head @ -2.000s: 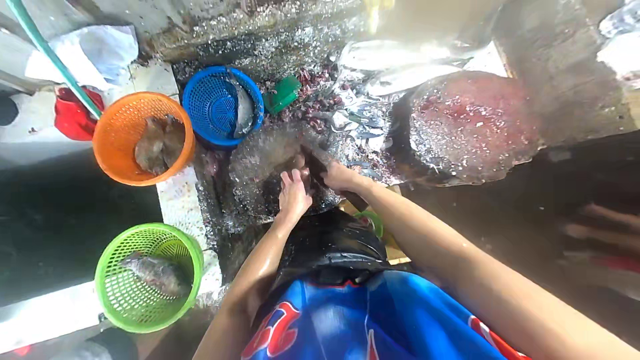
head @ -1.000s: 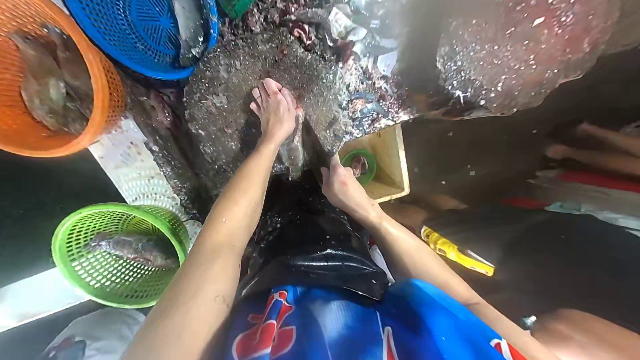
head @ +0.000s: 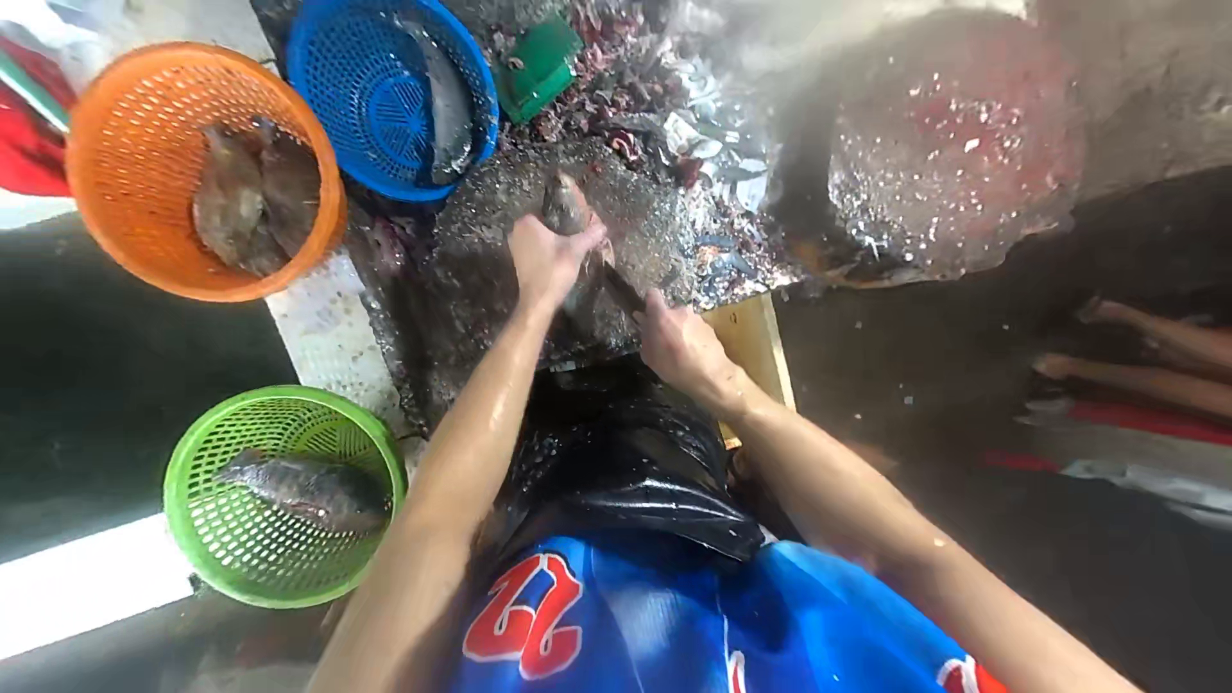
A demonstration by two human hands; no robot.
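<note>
My left hand [head: 553,252] is closed around a small fish [head: 566,207] lying on the wet, scale-covered cutting block [head: 472,241]. One end of the fish shows beyond my fingers. My right hand [head: 683,348] grips the dark handle of a knife [head: 624,289], whose far end meets the fish beside my left hand. A blue plastic basket [head: 318,125] with a silvery fish [head: 448,106] stands beyond the block to the left. The orange basket [head: 87,183] holds several brownish fish [head: 241,197]. In the green basket [head: 183,510] lies a dark fish [head: 308,488].
Fish guts and scales [head: 616,77] are heaped behind the block, near a green plastic container [head: 541,67]. At right is a second, reddish block [head: 953,144]. A yellowish box [head: 756,346] stands below the block's edge. Another person's forearms [head: 1155,366] show at far right.
The fish lay lengthwise below my left hand a second ago; now my left hand is around it and its end shows beyond my fingers. The knife has come into clearer sight. The view has shifted.
</note>
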